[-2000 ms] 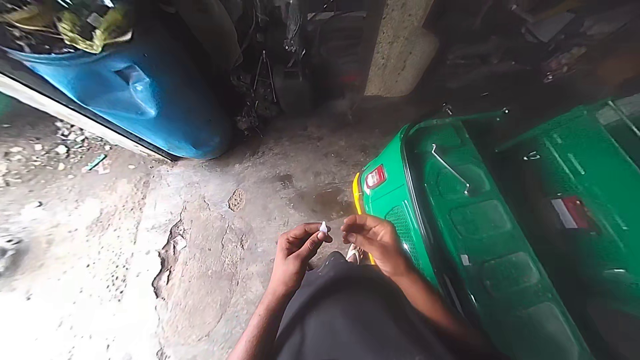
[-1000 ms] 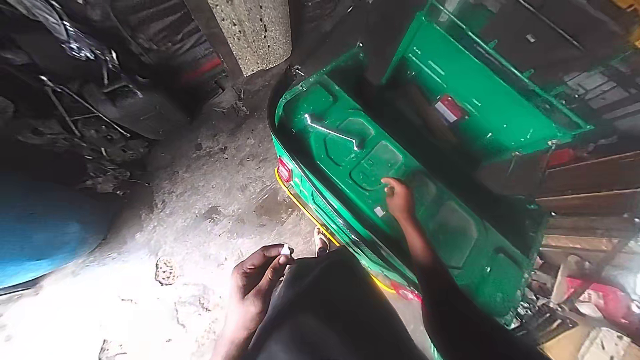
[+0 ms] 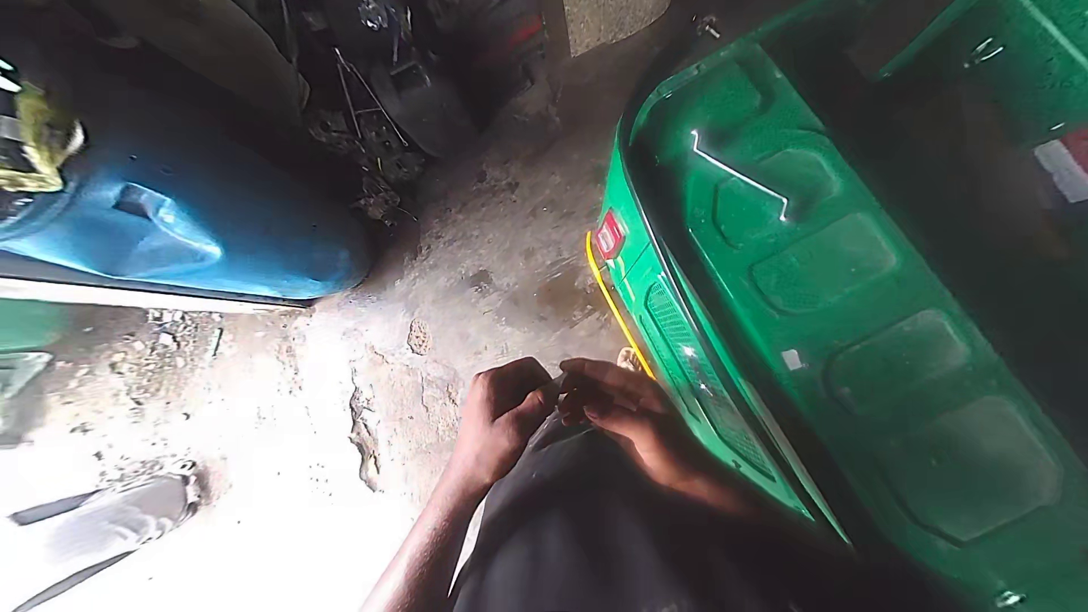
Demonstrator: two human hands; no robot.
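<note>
My left hand and my right hand meet in front of my dark clothing. The left fingers are curled, and whatever lies between them is hidden. My right hand has its fingers bent toward the left fingertips; whether it grips anything cannot be made out. To the right stands the green metal body of a vehicle, with a red and white lamp and a yellow edge strip. A thin bent metal rod lies on its green panel, and a small white piece lies lower down.
A dented blue plastic drum stands at the upper left, with leafy scraps at its top. Dark metal parts are heaped beyond it. The concrete floor is cracked and pitted. A stone-like block stands at the top.
My right hand has left the green panel it was touching one second ago and is back beside my left hand. The small white item seen in my left fingers earlier is now hidden. The view has swung left.
</note>
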